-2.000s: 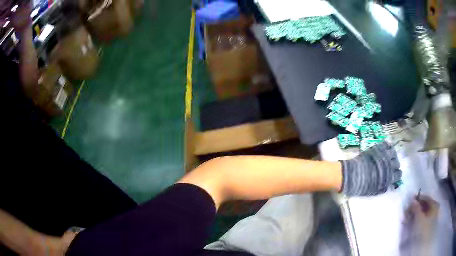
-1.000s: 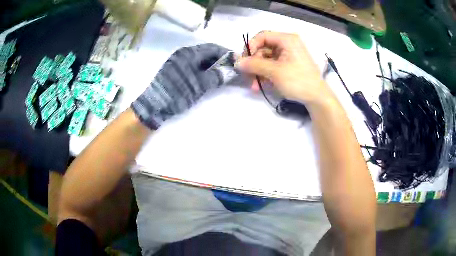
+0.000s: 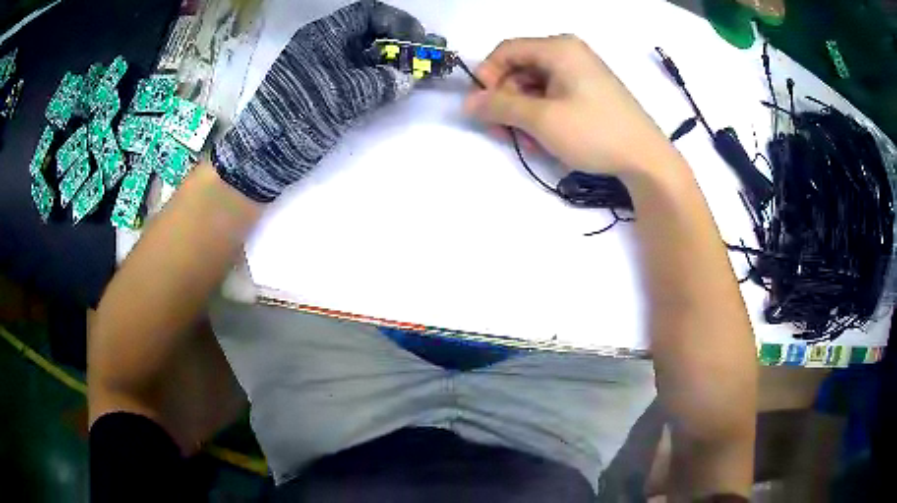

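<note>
My left hand (image 3: 320,93), in a mottled grey-black knit glove, holds a small circuit board (image 3: 418,57) at the top centre. Its side with yellow and blue components faces the camera. My bare right hand (image 3: 556,98) pinches the thin end of a black DC cable (image 3: 532,169) at the board's right end. Whether the wire ends touch the board cannot be told. The cable runs down from my fingers to its folded bundle (image 3: 595,189), which lies on the white sheet by my right wrist, partly hidden by it.
A large pile of black cables (image 3: 831,226) lies at the right on clear plastic, with a loose cable (image 3: 688,88) beside it. Loose green boards (image 3: 148,128) lie on the black surface (image 3: 59,246) and the white sheet's left edge. Part of another person's hand (image 3: 765,8) shows at the top right.
The board in my left hand now shows its yellow and blue component side. My right hand has brought the cable end to the board's right end. Both hands appear slightly higher in view.
</note>
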